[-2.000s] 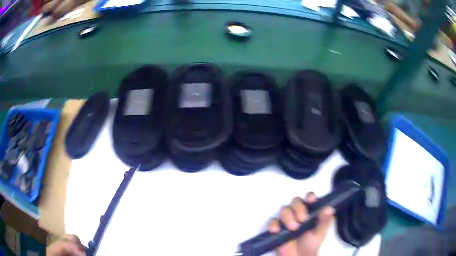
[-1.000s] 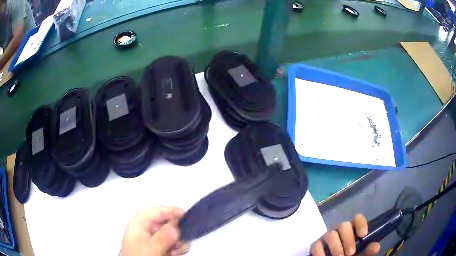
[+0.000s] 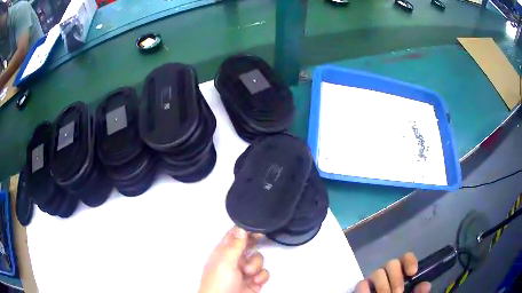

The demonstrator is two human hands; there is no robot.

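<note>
My left hand (image 3: pixel 237 266) grips the near edge of a black oval base (image 3: pixel 269 183), smooth printed side up, over the front right stack of bases (image 3: pixel 312 212). Whether it rests on the stack is hard to tell. My right hand (image 3: pixel 395 276) is at the bottom right edge, partly cut off, closed around the black electric screwdriver (image 3: pixel 438 264). The screwdriver's bit is out of view. More stacks of bases (image 3: pixel 117 137) stand on the white sheet (image 3: pixel 154 234); several show a grey square metal plate (image 3: pixel 254 81) on top.
A blue-rimmed screw tray (image 3: pixel 384 181) with tiny dark screws (image 3: pixel 419 140) lies at right. A green post (image 3: pixel 289 40) rises behind the stacks. A small round part (image 3: pixel 149 42) is on the green belt. A blue bin (image 3: pixel 6 234) shows at far left. A person (image 3: pixel 24 28) is at upper left.
The base in my left hand has gone from tilted over the sheet to lying smooth side up over the front right stack, covering its plate. My right hand still holds the screwdriver.
</note>
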